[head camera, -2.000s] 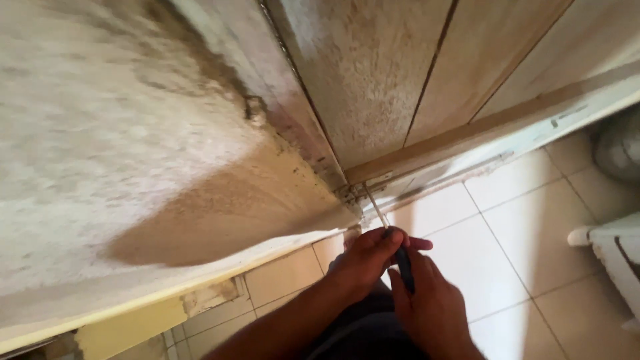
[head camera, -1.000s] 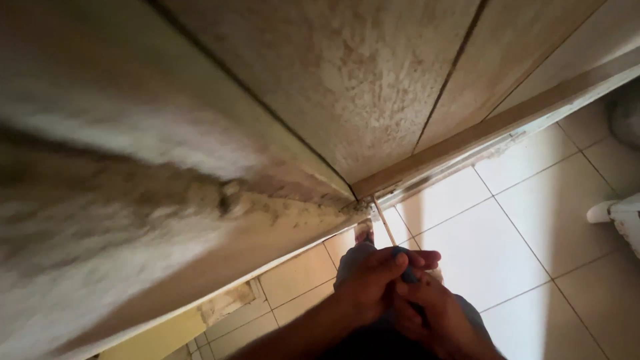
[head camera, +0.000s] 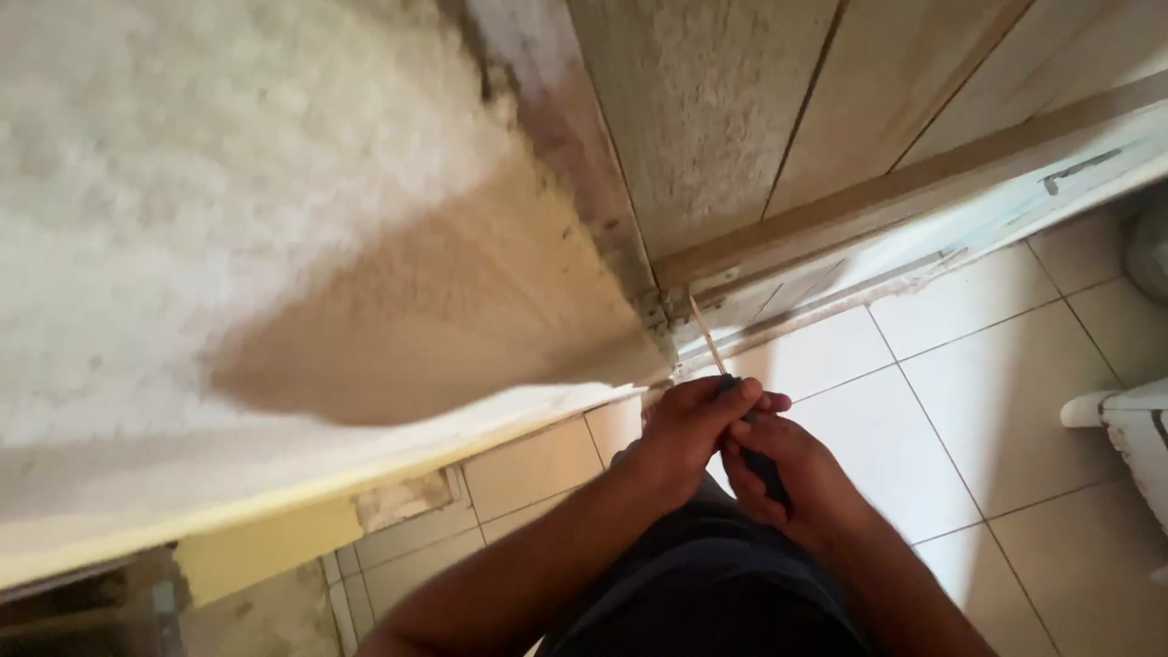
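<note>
Both my hands are on one screwdriver with a dark handle (head camera: 765, 473) and a long thin metal shaft (head camera: 710, 338). My left hand (head camera: 698, 429) closes around the front of the handle, near the shaft. Behind it, my right hand (head camera: 792, 461) grips the handle's rear part. The shaft points up and slightly left, its tip at or close to the metal hinge (head camera: 680, 304) where the wooden door (head camera: 721, 119) meets its frame (head camera: 598, 196). Whether the tip sits in a screw cannot be told.
A rough plastered wall (head camera: 274, 210) rises at the left, bearing a large shadow. White floor tiles (head camera: 958, 401) lie below the door. At the right edge stand a worn white object (head camera: 1136, 429) and a rounded grey one (head camera: 1148, 251).
The view has shifted between frames. My hands were bunched together one second ago; now they are spread along the screwdriver, with more of its handle showing.
</note>
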